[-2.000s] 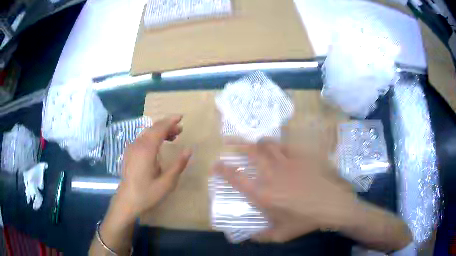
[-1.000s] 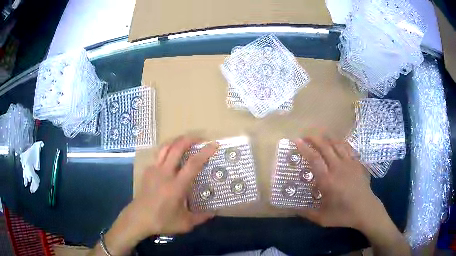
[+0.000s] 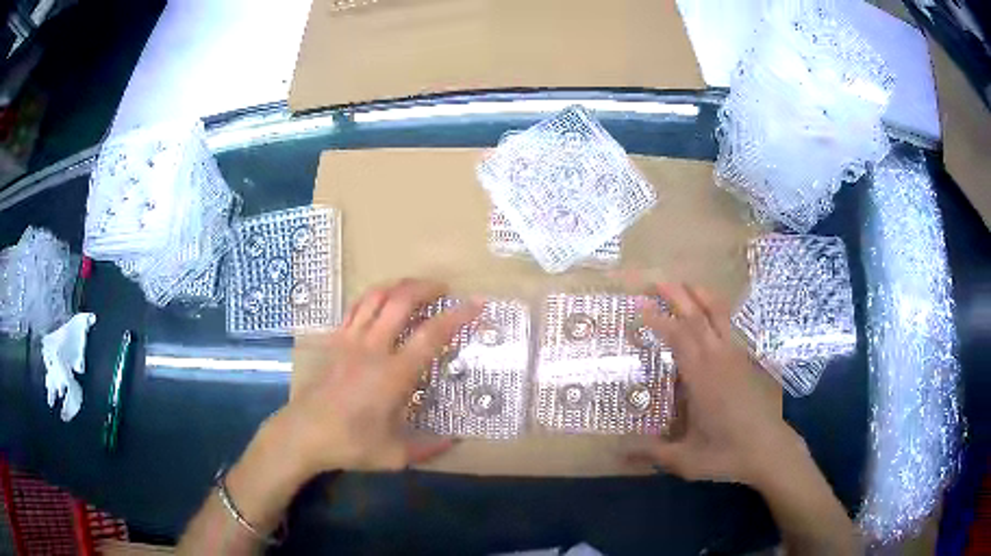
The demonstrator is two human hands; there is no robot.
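Two clear square lens plates with round domes lie side by side on the cardboard sheet (image 3: 413,217), nearly touching. My left hand (image 3: 364,375) holds the left lens plate (image 3: 489,375) by its left side, thumb at the near edge. My right hand (image 3: 717,396) holds the right lens plate (image 3: 592,369) by its right side. Beyond them a small stack of lens plates (image 3: 567,187) lies twisted on the cardboard. A single-looking lens plate (image 3: 283,272) lies at the cardboard's left edge, and a small twisted stack (image 3: 804,304) at its right edge.
Tall stacks of plates stand at left (image 3: 158,212) and upper right (image 3: 804,119). Bubble wrap (image 3: 913,348) runs down the right. A white glove or rag (image 3: 67,364) and a dark green pen (image 3: 118,391) lie left. A metal rail (image 3: 522,110) crosses beyond the cardboard.
Two seconds ago my left hand was empty and my right hand was over a plate. Since one second ago the right plate has moved left, closing the gap to the left one.
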